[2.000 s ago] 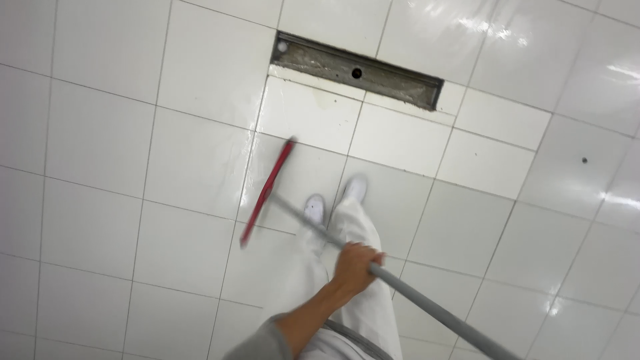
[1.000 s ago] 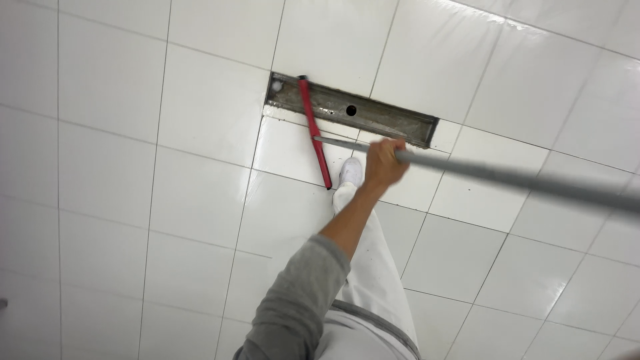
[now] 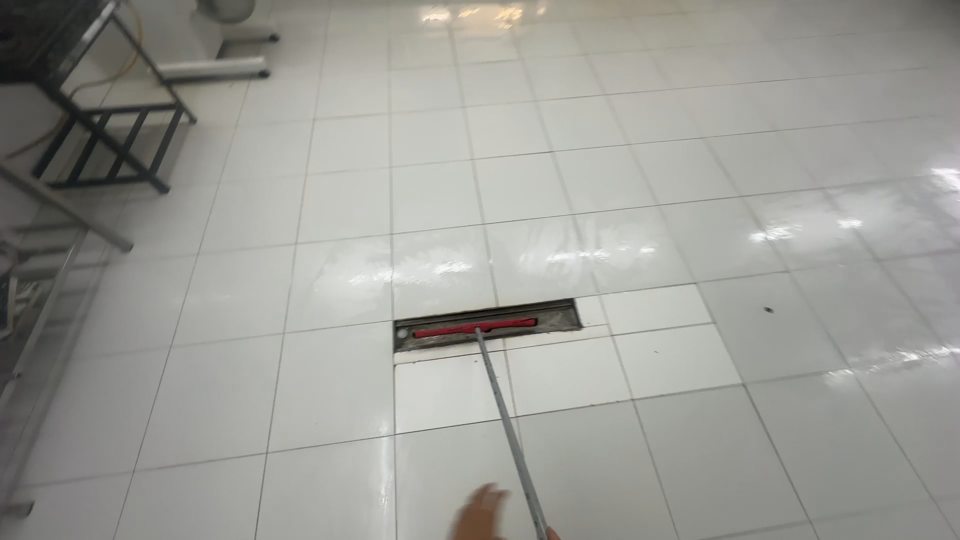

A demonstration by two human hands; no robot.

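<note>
A floor squeegee's red head lies lengthwise within the recessed floor drain channel. Its long grey pole runs down to the bottom edge of the view. My left hand, blurred, is just left of the pole with its fingers off it, and nothing shows in it. At the bottom edge, a small part of my right hand shows against the pole, gripping it; the rest of that hand is out of view.
White floor tiles surround the channel. A dark metal stand with a slatted lower shelf is at the upper left, beside white legs or feet of other equipment. Metal racking stands along the left edge. A small dark spot marks the floor at right.
The squeegee head has moved from lying across the channel's edge to lying along it, inside. My left hand has let go of the pole. The view has tilted up.
</note>
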